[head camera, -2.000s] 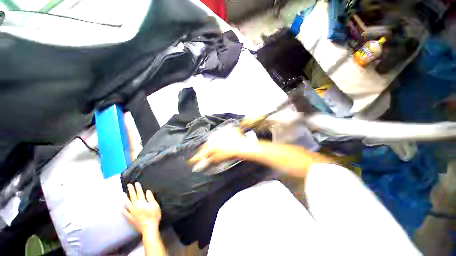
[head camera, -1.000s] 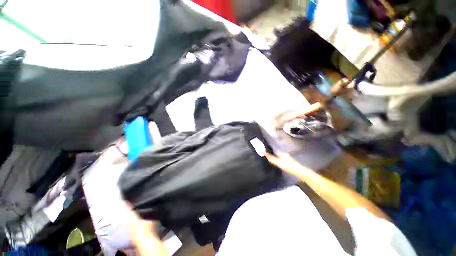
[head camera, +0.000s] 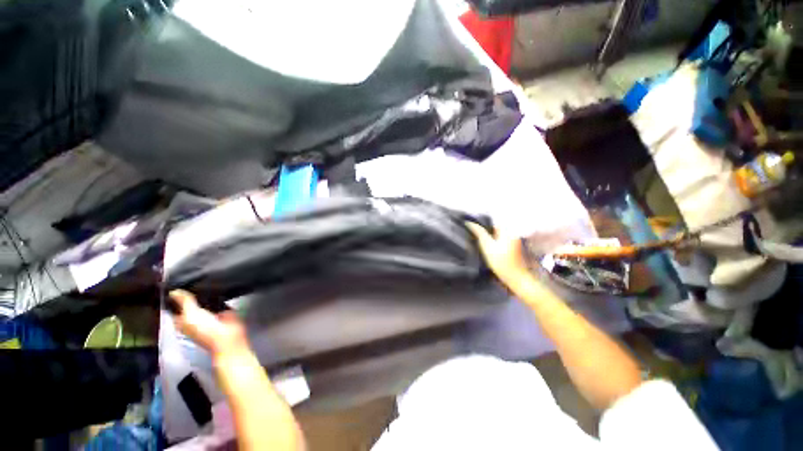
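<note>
The dark jacket (head camera: 352, 242) is stretched sideways between my hands over the front of the white padded table (head camera: 528, 198), blurred by motion. My left hand (head camera: 204, 324) is closed on its left end. My right hand (head camera: 500, 251) is closed on its right end near the upper corner. The steam iron (head camera: 588, 271) stands at the right end of the table with its orange handle pointing right, and no hand is on it.
A blue box (head camera: 296, 188) lies behind the jacket. Dark garments (head camera: 484, 123) are heaped at the back. A pale hose (head camera: 779, 249) is at right, near a yellow-orange bottle (head camera: 764, 173). A black phone-like rectangle (head camera: 195, 398) and a whitish card (head camera: 290, 385) are at front left.
Both hands now grip the jacket's ends; earlier my left hand lay flat on it. The jacket has moved back from the front edge. The iron left my right hand and rests at right. The view has shifted.
</note>
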